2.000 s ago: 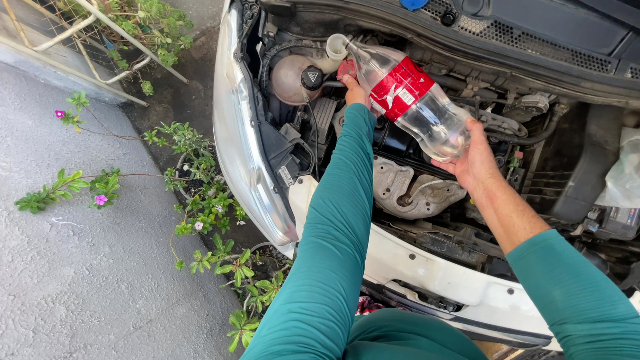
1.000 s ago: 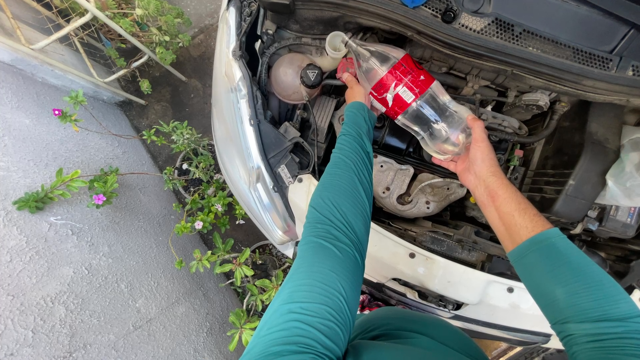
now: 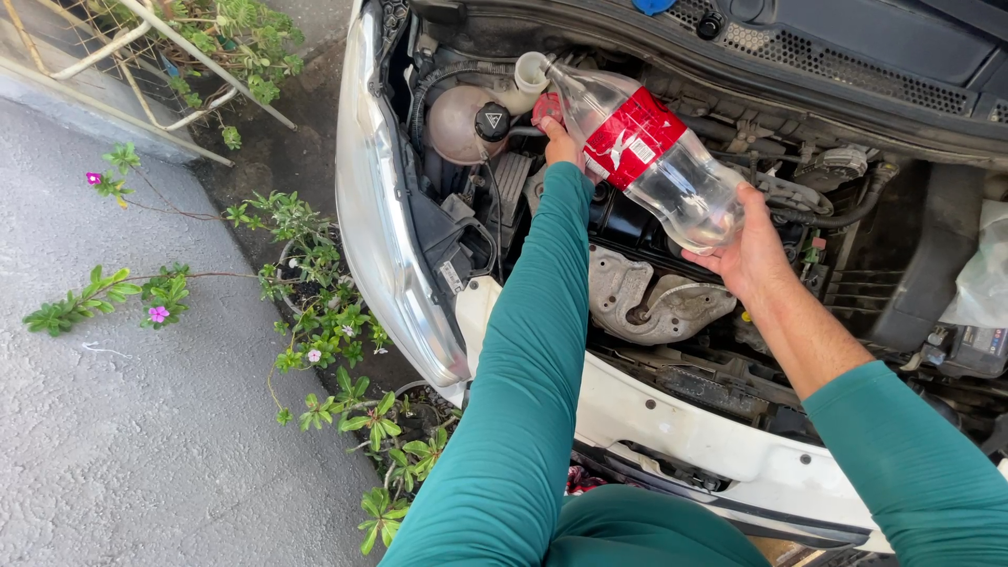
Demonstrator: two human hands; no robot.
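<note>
A clear plastic soda bottle (image 3: 693, 197) with a red label lies tilted over the engine bay, its neck at the mouth of a white filler neck (image 3: 531, 71). My right hand (image 3: 748, 252) supports the bottle's base. Near the bottle's neck end is my left hand (image 3: 564, 146), partly hidden behind the bottle, with a red cap-like piece (image 3: 546, 109) at its fingertips. Just left of them sits a round, translucent coolant tank (image 3: 461, 124) with a black cap (image 3: 492, 121) on it. A little liquid seems to show inside the bottle.
The white front panel (image 3: 693, 425) and headlight (image 3: 394, 205) of the car edge the engine bay. A metal heat shield (image 3: 654, 303) lies below the bottle. At right are a plastic bag (image 3: 984, 268) and a battery (image 3: 976, 346). Flowering plants (image 3: 315, 315) grow beside the headlight.
</note>
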